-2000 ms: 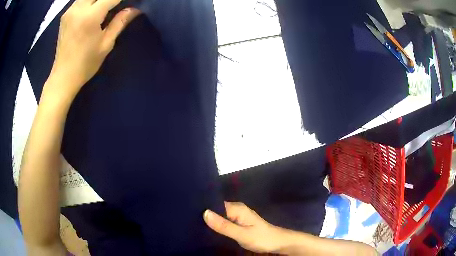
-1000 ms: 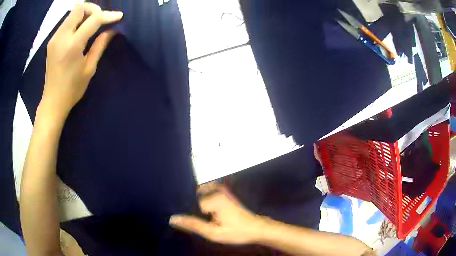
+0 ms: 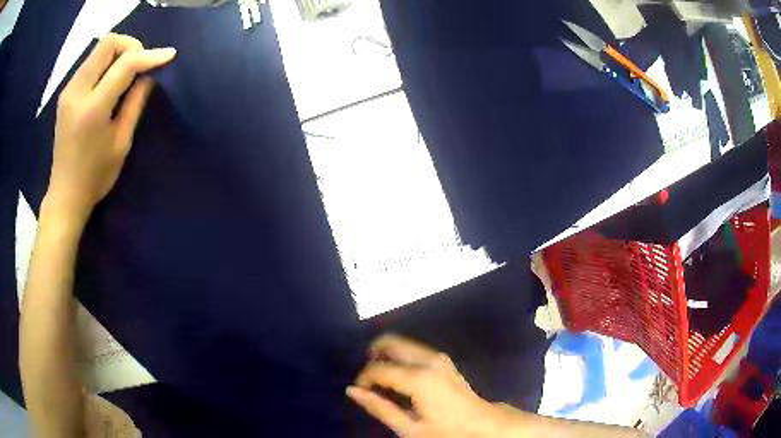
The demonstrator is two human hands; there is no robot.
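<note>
A large dark navy fabric piece point(image 3: 223, 214) lies over the left and middle of the white table point(image 3: 385, 205) and runs down over its front edge. My left hand point(image 3: 103, 111) rests on its upper left part, fingers bent with thumb and index fingertips apart. My right hand point(image 3: 420, 385) is at the lower middle over the dark cloth, slightly blurred, fingers curled; whether it pinches the cloth cannot be told. A second dark panel point(image 3: 514, 137) lies to the right. Thread snips point(image 3: 621, 68) with orange and blue handles lie on it.
A red mesh basket point(image 3: 683, 316) with dark cloth stands at the right, below the table edge. Dark and white scraps point(image 3: 715, 103) lie at the table's right end. Small metal machine parts point(image 3: 250, 13) show at the top edge. Printed ruler markings run along the table's front.
My left hand has moved slightly left and down. My right hand has moved left, then back right, off the fabric edge it held earlier. The metal parts have come into view at the top.
</note>
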